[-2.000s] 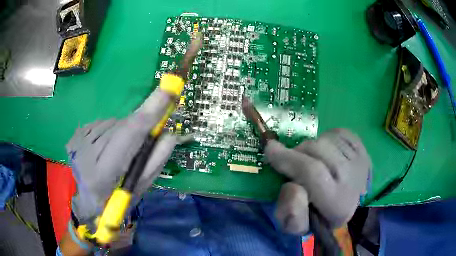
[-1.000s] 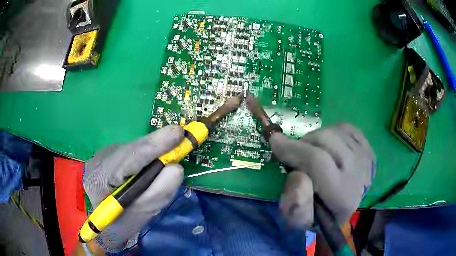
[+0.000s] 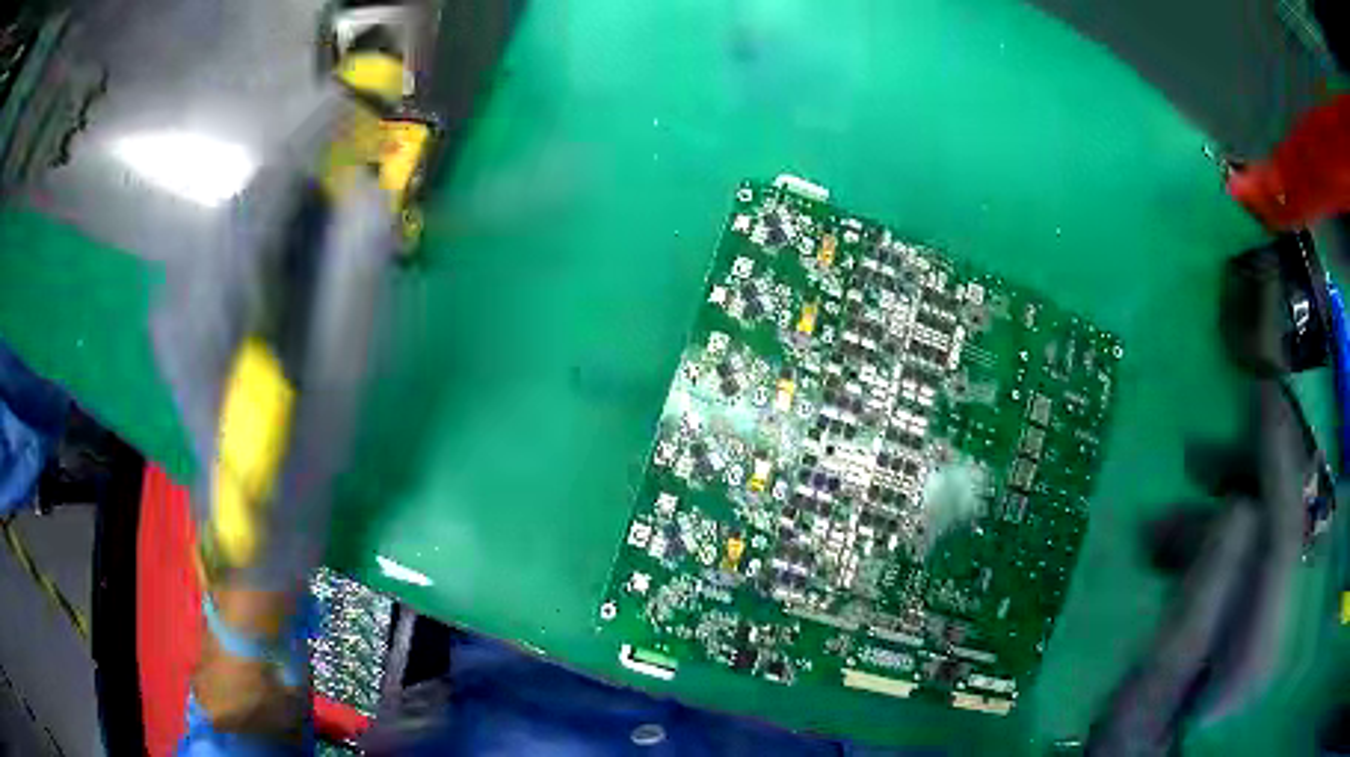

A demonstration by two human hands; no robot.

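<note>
The green circuit board point(image 3: 874, 473) lies tilted on the green mat, its whole top side uncovered by hands. My left hand point(image 3: 326, 311), gloved in grey and strongly blurred, is at the left. It holds the yellow soldering iron point(image 3: 252, 444), with the front end up by the left iron stand point(image 3: 378, 45) and its yellow sponge point(image 3: 400, 155). Whether the iron is in the stand cannot be told. My right hand point(image 3: 1229, 547) is a grey blur at the right, off the board, with dark shapes beside it; its hold cannot be made out.
A shiny metal plate point(image 3: 178, 163) lies at the upper left. A red tube point(image 3: 1303, 163) comes in at the upper right, above a black holder point(image 3: 1295, 303). Part of another populated board point(image 3: 350, 643) shows below the mat's edge at the lower left.
Both hands have left the board, left hand moving up-left to its stand with the yellow iron, right hand moving right. The view has shifted and turned, so the board appears lower right and tilted.
</note>
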